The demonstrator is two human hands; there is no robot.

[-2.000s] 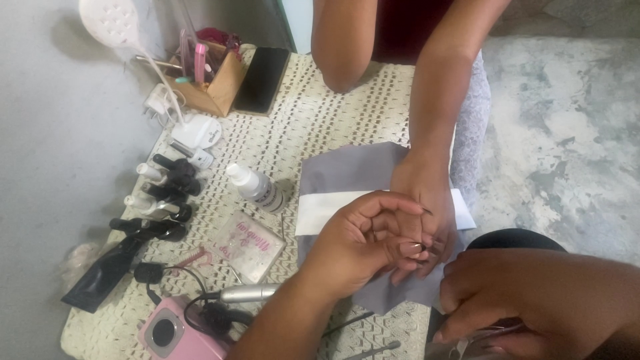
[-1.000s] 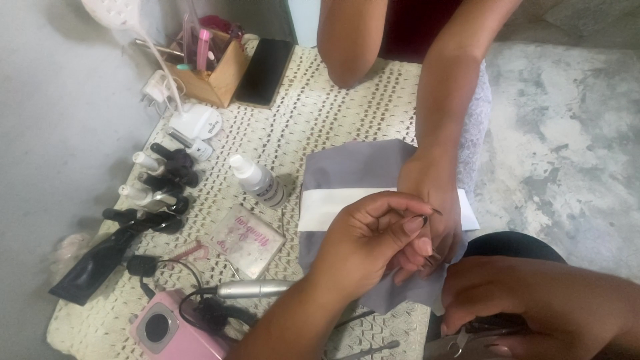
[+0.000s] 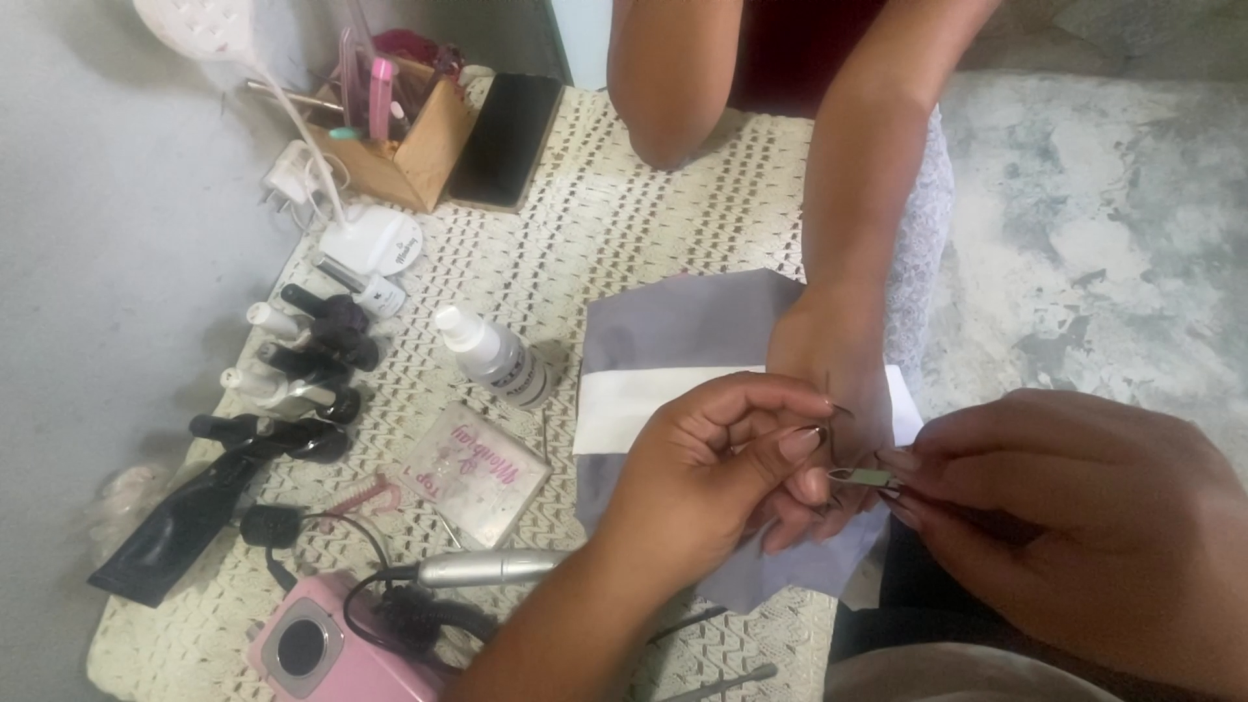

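My left hand [image 3: 721,468] holds fingers of another person's hand [image 3: 834,390], with thumb and forefinger pinched near the fingertips. My right hand [image 3: 1063,526] grips a small metal tool [image 3: 866,477] whose narrow, looped-looking end points at those fingers; its exact kind is unclear. Its handle lies mostly hidden in my fingers. The other person's hand rests palm down over a grey cloth [image 3: 682,327] with a white strip [image 3: 624,409] across it. Which finger the tool meets, and whether it touches, cannot be told.
On the lace-covered table [image 3: 624,195] stand a white-capped bottle [image 3: 497,361], nail polish bottles [image 3: 322,322], a wooden box [image 3: 409,146] and a phone [image 3: 507,141]. A nail drill handpiece [image 3: 492,567] and pink drill unit [image 3: 331,643] lie near my left forearm.
My right hand has risen from low beside the cloth to the other person's fingers, bringing the metal tool up. My left hand still holds the fingers.
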